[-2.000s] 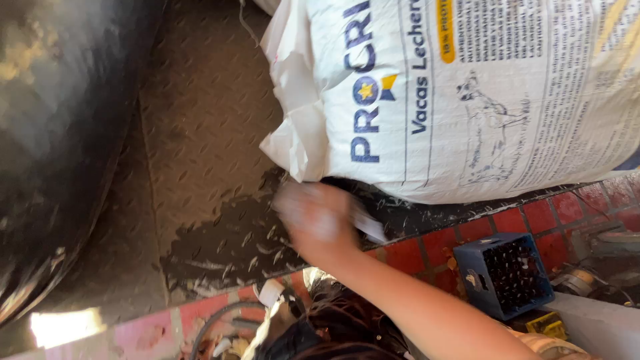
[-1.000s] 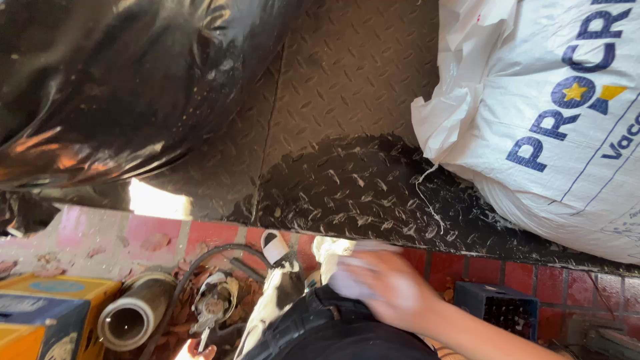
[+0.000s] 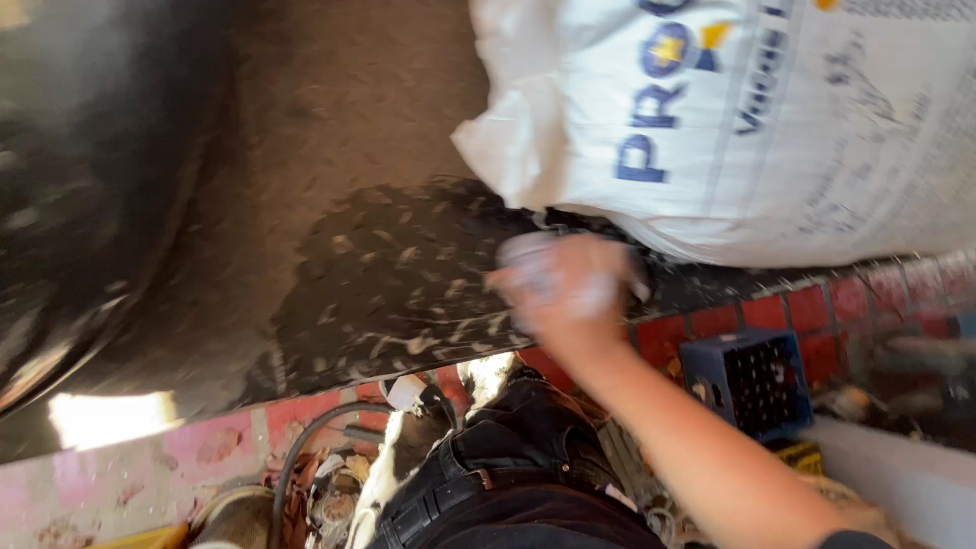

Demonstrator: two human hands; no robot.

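Note:
My right hand [image 3: 572, 282] is blurred by motion over the front edge of a dark metal diamond plate [image 3: 396, 274]. Its fingers close on a crumpled whitish cloth or wad [image 3: 526, 263], whose exact kind the blur hides. Just beyond the hand lies a full white woven feed sack [image 3: 686, 152] with printing and a loose folded end. The plate beside the hand is darker, as if wet, with pale marks on its raised pattern. My left hand is out of view.
Black plastic sheeting or a bag [image 3: 91, 168] bulges at the left. Below the plate are red floor tiles [image 3: 663, 339], a blue plastic crate [image 3: 747, 381], a black hose [image 3: 293, 450], a cylindrical object [image 3: 236, 518] and metal parts [image 3: 332, 496]. My legs stand against the edge.
My right hand, near my waist below the plate's edge one second ago, is now over the plate beside the sack, with the whitish wad still in it. The view has shifted right.

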